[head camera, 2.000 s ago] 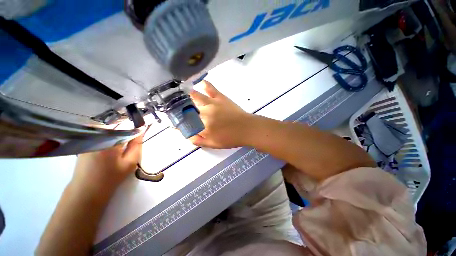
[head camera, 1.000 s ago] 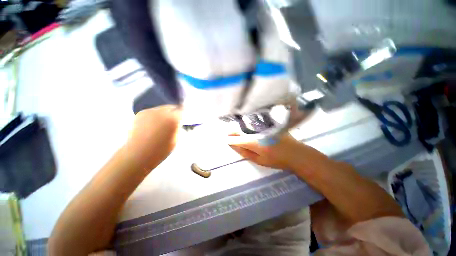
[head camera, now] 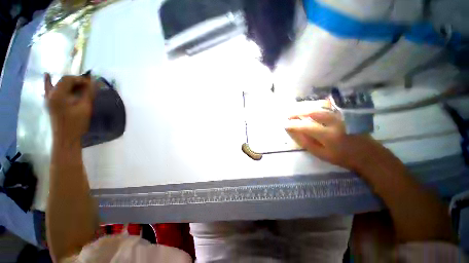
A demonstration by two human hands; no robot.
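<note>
My left hand (head camera: 71,102) is at the far left, over the upper left part of a dark panel (head camera: 107,115) that lies on the white table. Its fingers are curled at the panel's edge; whether they grip it cannot be told. My right hand (head camera: 321,131) rests on the machine bed under the sewing machine head (head camera: 355,56), beside the grey attachment (head camera: 358,120). Its fingers point left, and glare hides whether anything is under them. The presser foot and needle are lost in the glare.
Dark pieces with white edges (head camera: 203,31) lie at the back, left of the machine head. The brown finger slot (head camera: 251,151) is near the grey ruler edge (head camera: 231,198). Crumpled black cloth (head camera: 19,180) is at the far left. A red crate (head camera: 172,237) shows below the table.
The view has swung left. My left hand has moved from near the machine head to the dark panel at far left. My right hand stays by the needle area.
</note>
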